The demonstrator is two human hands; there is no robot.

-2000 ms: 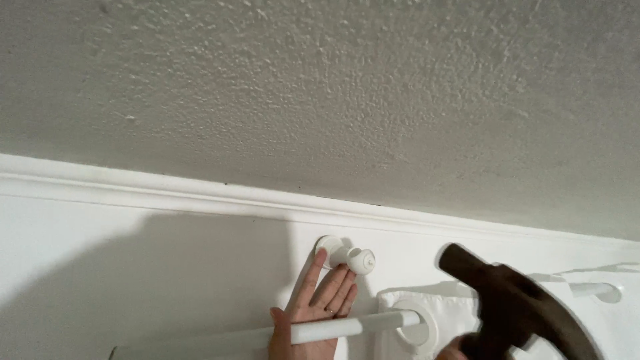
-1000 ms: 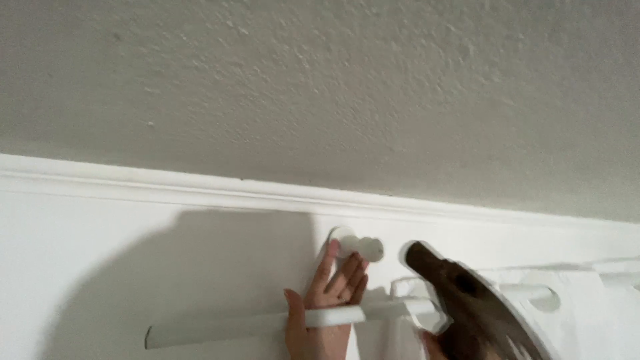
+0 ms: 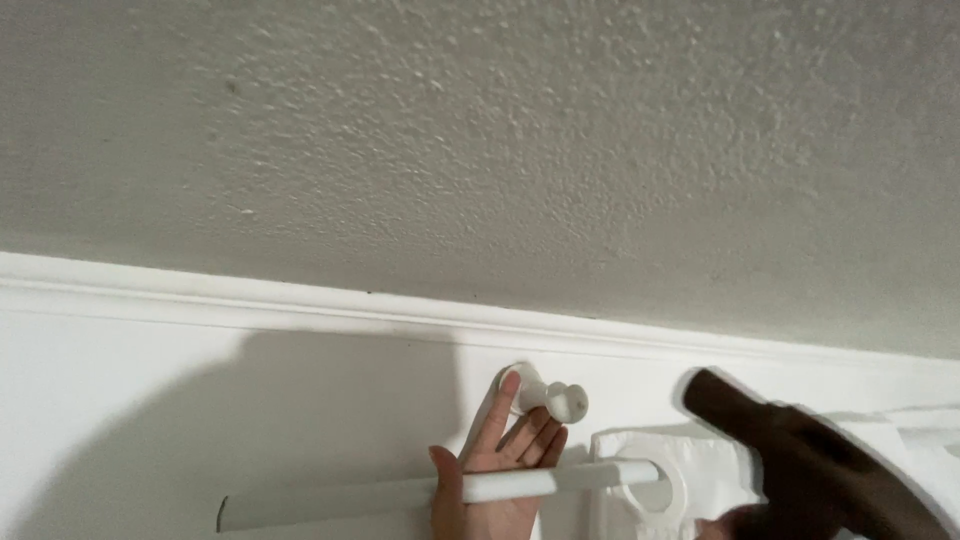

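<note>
A white curtain rod bracket (image 3: 568, 403) with a round base and a knob-like end sits against the white wall. My left hand (image 3: 499, 480) is below it, index fingertip on the base and other fingers beneath the knob. The white curtain rod (image 3: 517, 484) lies across that palm, thumb over it, its left end free. At lower right, my right hand (image 3: 724, 525) is mostly out of view, gripping a dark claw hammer (image 3: 810, 457), blurred, its striking face toward the bracket but apart from it. The rod's right part passes through a ring (image 3: 679, 487) of the white curtain (image 3: 720, 469).
White crown moulding (image 3: 322, 298) runs along the top of the wall under a textured ceiling (image 3: 450, 150). A broad shadow falls on the wall left of the bracket. More white curtain extends along the wall at the right.
The hammer has shifted toward and away from the bracket between frames, without visible contact. My left hand stays at the bracket with the rod across its palm.
</note>
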